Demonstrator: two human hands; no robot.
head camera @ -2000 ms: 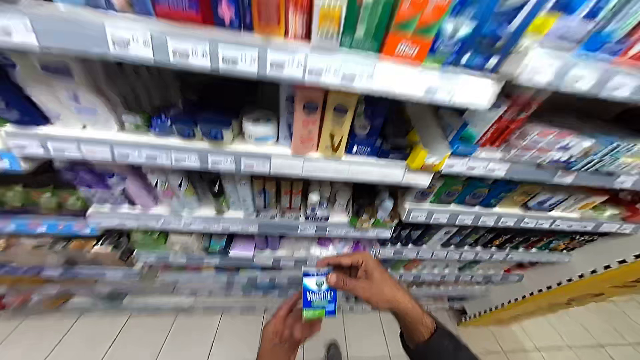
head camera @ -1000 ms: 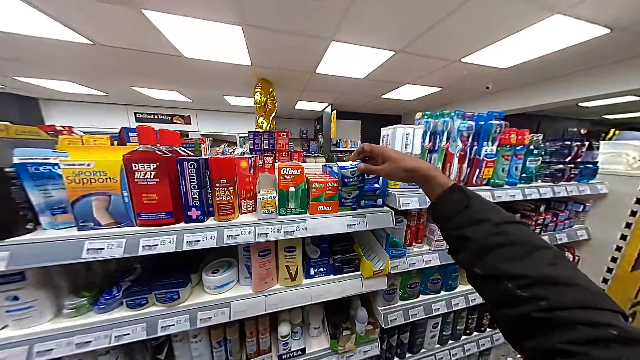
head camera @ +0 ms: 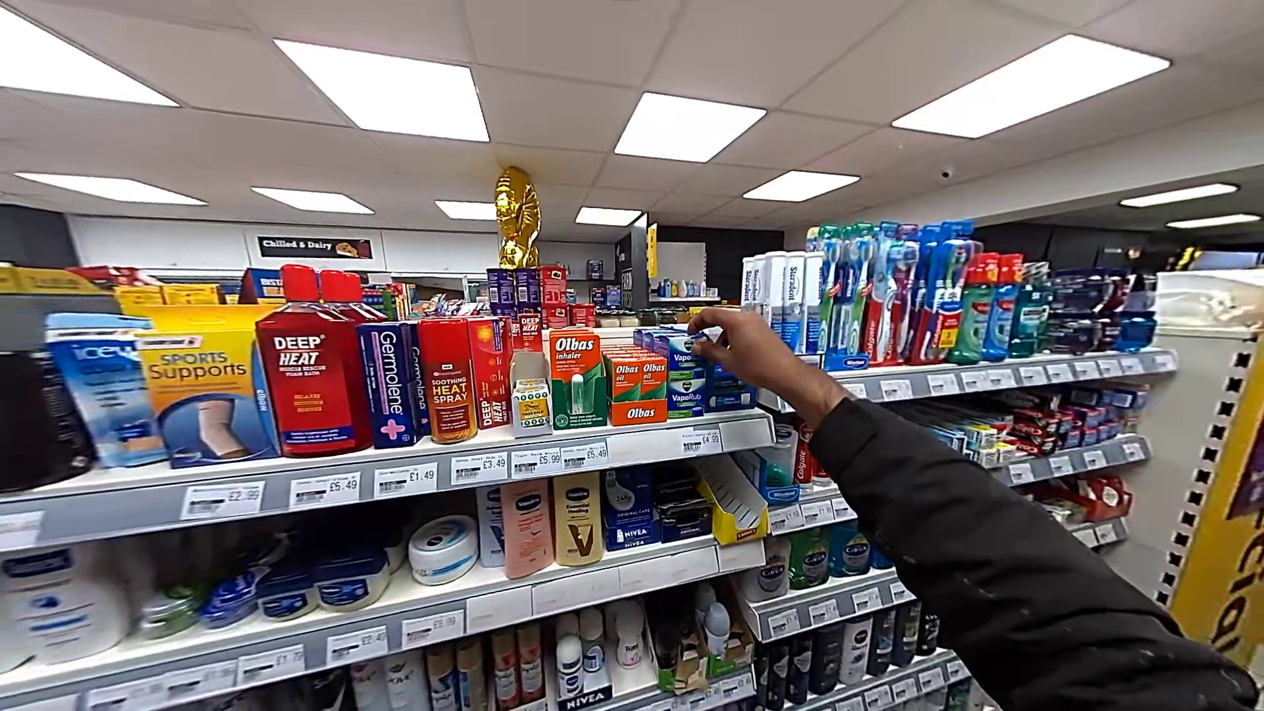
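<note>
My right hand [head camera: 746, 346], in a black sleeve, reaches to the top shelf. Its fingertips touch the upper box of a stack of blue and green Vicks VapoRub boxes [head camera: 685, 383] at the shelf's right end; whether they grip it cannot be told. Left of the stack stand orange and white Olbas oil boxes [head camera: 638, 383], a green and orange Olbas inhaler display [head camera: 578, 375] and a small tiger balm type box [head camera: 530, 403]. My left hand is out of view.
Further left stand a Deep Heat bottle [head camera: 306, 370] and a yellow Sports Supports box [head camera: 205, 395]. Toothbrushes [head camera: 889, 296] and mouthwash fill the shelf [head camera: 1027, 373] on the right. A yellow display tray [head camera: 736, 509] juts out on the shelf below.
Two seconds ago both hands were around a VapoRub box low over the floor. The right hand has since come up to the top shelf; the left has left the view. The view has tilted up.
</note>
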